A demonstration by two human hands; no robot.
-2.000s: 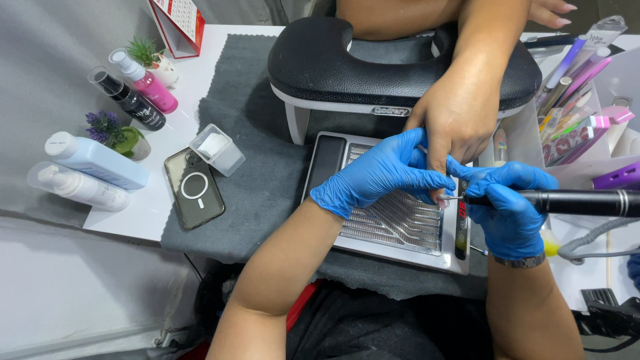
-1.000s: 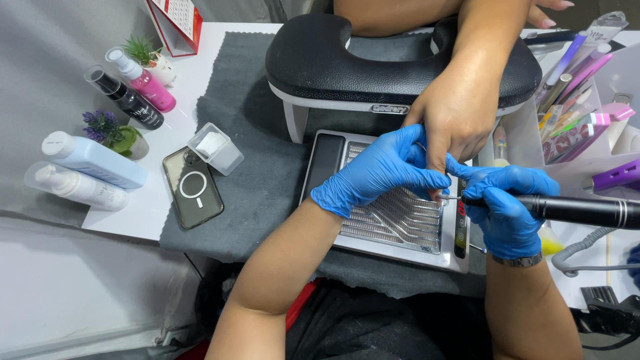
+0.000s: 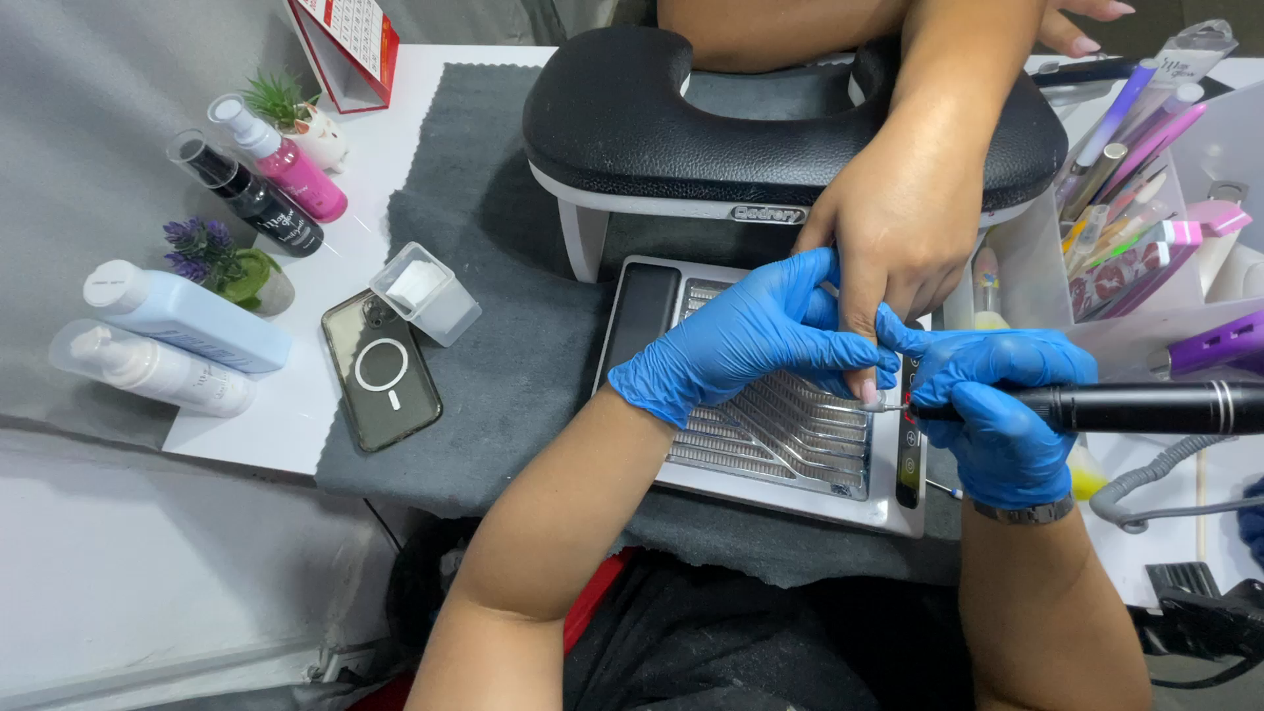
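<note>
Blue gloves cover both my hands. My left hand [image 3: 780, 331] grips a finger of another person's hand [image 3: 904, 217], which reaches down over a black padded armrest [image 3: 691, 138]. In my right hand [image 3: 1002, 405] is a black electric nail drill [image 3: 1145, 407], held like a pen, its thin metal bit at the nail of that finger. Whether the bit touches the nail cannot be told. Right thumb and left fingertips are close together beside the held finger. Beneath the hands lies a nail dust collector [image 3: 770, 464] with a metal grille and a control strip at its right.
A smartphone [image 3: 383, 370] and a clear plastic container [image 3: 430, 294] lie on the grey cloth [image 3: 494, 395]. Several bottles [image 3: 202, 316], small potted plants [image 3: 257, 281] and a desk calendar [image 3: 351, 49] stand left. At right are an organizer [image 3: 1047, 257] with nail tools and a coiled cord [image 3: 1126, 494].
</note>
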